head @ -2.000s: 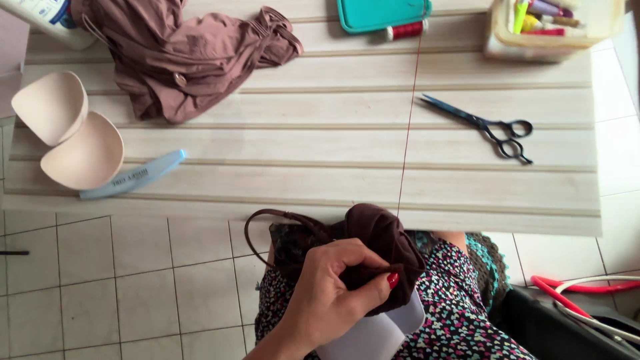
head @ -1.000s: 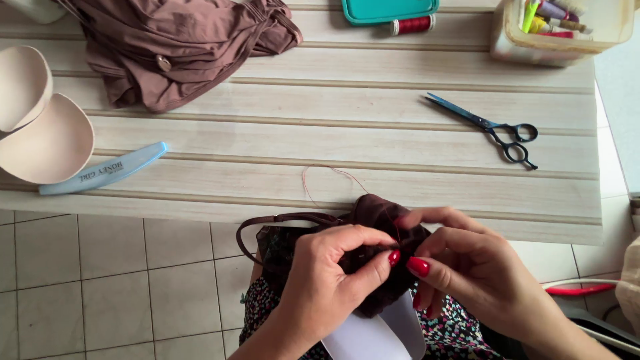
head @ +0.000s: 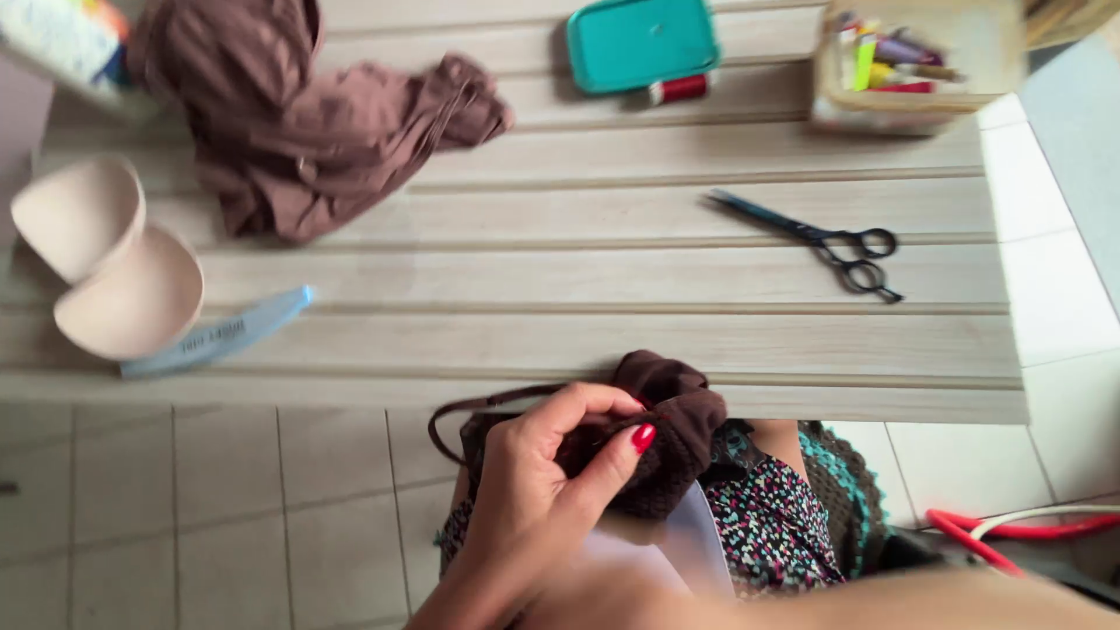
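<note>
My left hand (head: 560, 472), its nails red, pinches a dark brown garment (head: 665, 437) with a strap at the table's near edge. Low in the view, my right hand (head: 639, 591) is a blur beside my left wrist, with the forearm running off to the right; its fingers cannot be made out. A light lavender piece (head: 700, 534) shows under the garment. Black scissors (head: 814, 236) lie on the table with their handles to the right. At the back, a red thread spool (head: 681, 89) touches a teal lid (head: 643, 44).
On the left lie two beige bra cups (head: 131, 297), a blue nail file (head: 227, 337) and a mauve garment (head: 306, 131). A plastic tub (head: 919, 109) of small coloured items stands back right. A red cable (head: 980, 542) is at lower right.
My right hand has left the dark garment and moved down toward my left wrist. My left hand has kept its hold. The view has shifted.
</note>
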